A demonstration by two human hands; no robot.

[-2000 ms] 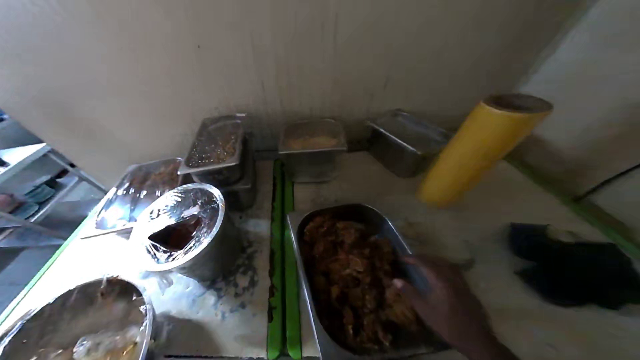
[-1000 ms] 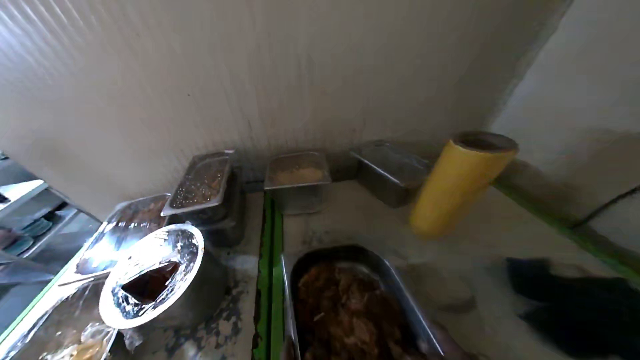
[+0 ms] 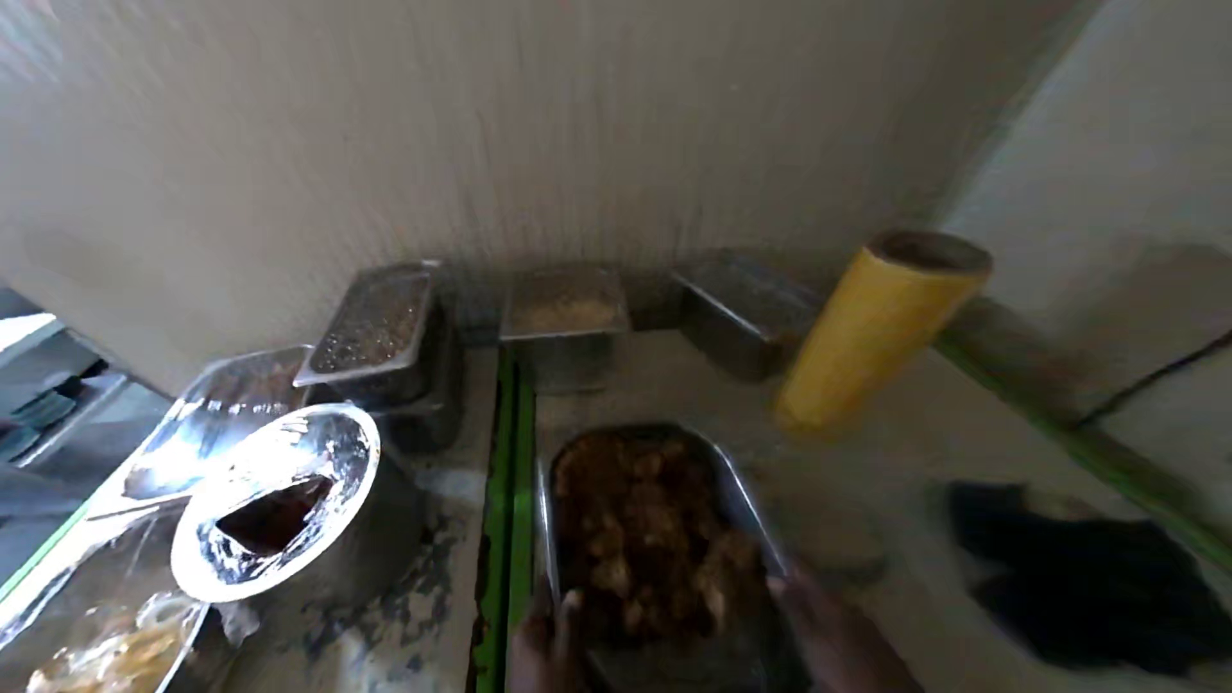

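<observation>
A rectangular metal pan (image 3: 756, 500) of dark, sauced meat pieces (image 3: 645, 539) lies at the lower middle, just right of a green strip. My left hand (image 3: 547, 640) grips its near left side, thumb at the rim. On the opposite side, my right hand (image 3: 833, 630) holds the right rim. Both hands are partly cut off by the lower edge and somewhat blurred. Behind the pan stand a small metal container of pale food (image 3: 568, 332) and another covered metal container (image 3: 751, 318).
A yellow roll (image 3: 876, 337) stands tilted at right, near a dark cloth-like item (image 3: 1097, 577). At left are a film-covered round pot (image 3: 361, 472), stacked pans (image 3: 375, 337), a film-covered tray (image 3: 217, 423) and a bowl of food (image 3: 115, 645). A wall rises behind.
Two seconds ago only my right hand showed, at the pan's right rim; now both hands are on its sides. The pan sits lower in the view, which has shifted.
</observation>
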